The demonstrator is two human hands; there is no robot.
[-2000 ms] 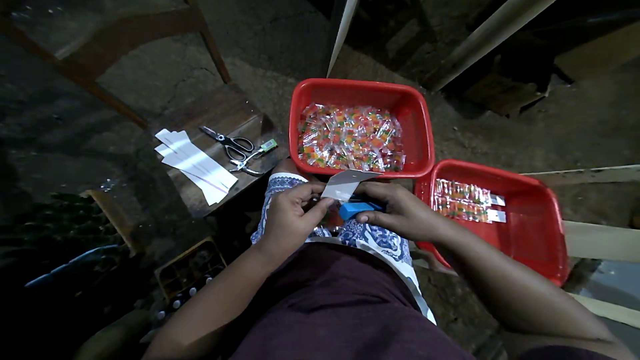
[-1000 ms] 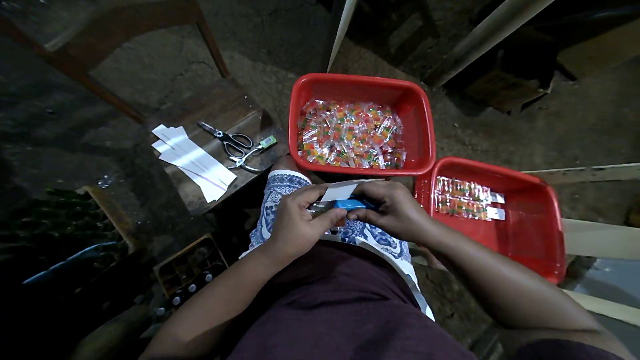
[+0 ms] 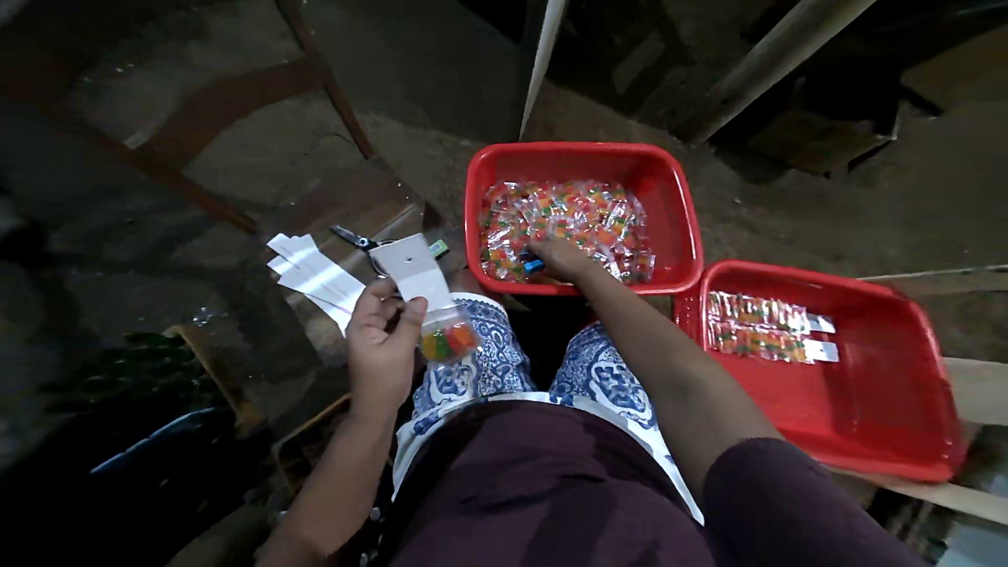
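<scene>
My left hand (image 3: 387,327) holds a white paper strip (image 3: 413,272) between thumb and fingers, with a small clear packet of colorful candies (image 3: 449,340) attached at its lower end. My right hand (image 3: 557,256) reaches into the red plastic basin (image 3: 691,228) of candy packets (image 3: 579,209), at its near side. A small blue tool (image 3: 533,264), probably a stapler, is held in that hand; its fingertips are partly hidden among the packets. In the right-hand red basin (image 3: 882,441) lie rows of candy packets (image 3: 760,342) with white strip ends.
White paper strips (image 3: 319,272) lie fanned on a wooden seat or small table (image 3: 315,327) at the left, beside black-handled scissors (image 3: 354,238) and another tool partly hidden by the held strip. A wooden chair (image 3: 228,102) stands at upper left. A crate (image 3: 315,425) is below.
My hands have moved apart from over my lap: the left one leftward with the strip, the right one into the upper basin with the blue tool. A candy packet now shows on the strip.
</scene>
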